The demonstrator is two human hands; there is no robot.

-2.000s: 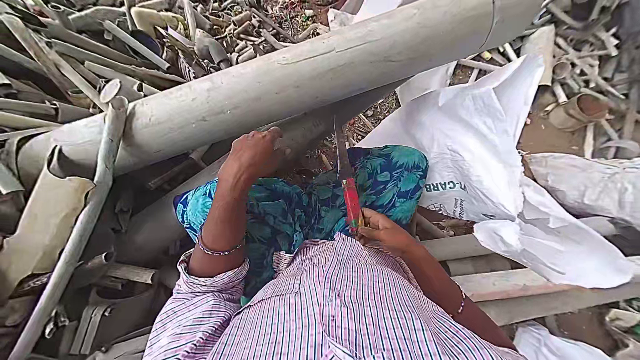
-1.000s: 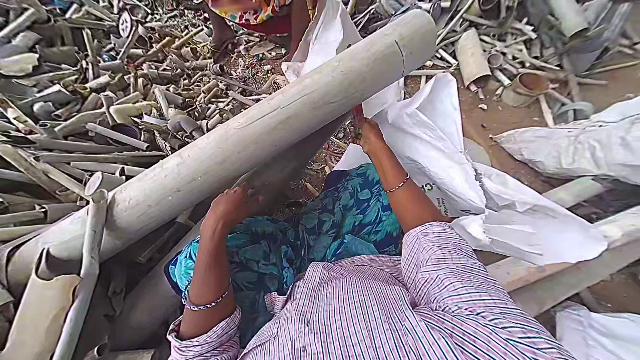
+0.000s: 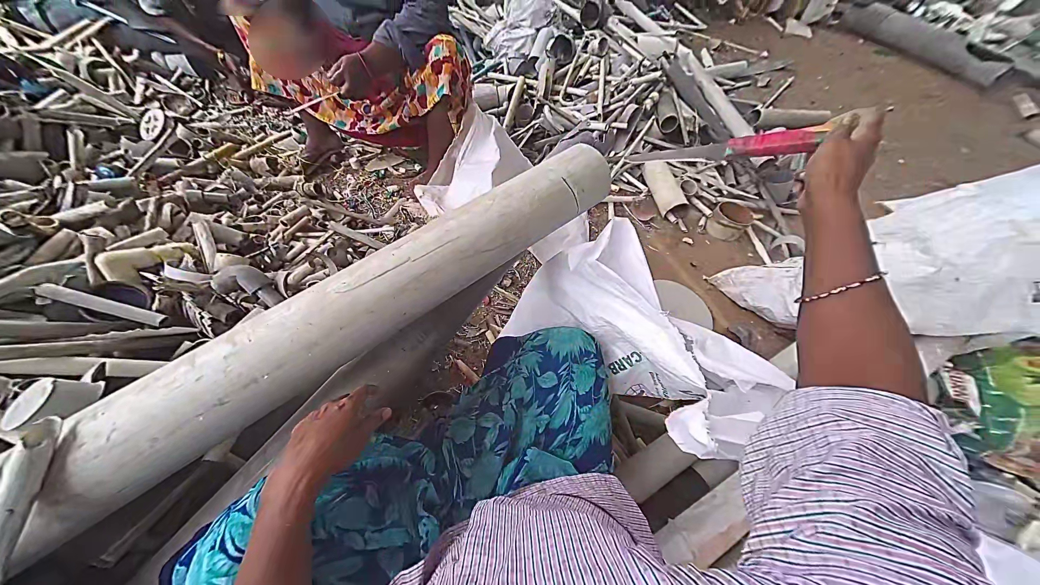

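Observation:
A thick grey plastic pipe [image 3: 349,333] lies diagonally before me, from lower left up to the centre. Near its upper end is a short dark slit. My right hand [image 3: 841,158] is raised at the right, shut on the red-wrapped handle of a knife [image 3: 776,144]; the long blade points left, toward the pipe's end. My left hand [image 3: 333,435] is beside the lower edge of the pipe, over a darker curved sheet or pipe piece [image 3: 406,357] underneath, its fingers partly spread. Whether it presses on that piece cannot be told.
Heaps of scrap pipe pieces [image 3: 236,276] spread left and behind. A co-worker in a patterned orange cloth [image 3: 382,101] squats beyond the pipe, holding a thin stick-like thing. White woven sacks [image 3: 617,309] lie at centre right and far right. More pipes [image 3: 658,467] lie beside my lap.
My right hand has moved from my lap, past the pipe's underside, out to the upper right with the knife. My left hand stays near the pipe's lower edge. The view has shifted, showing the co-worker.

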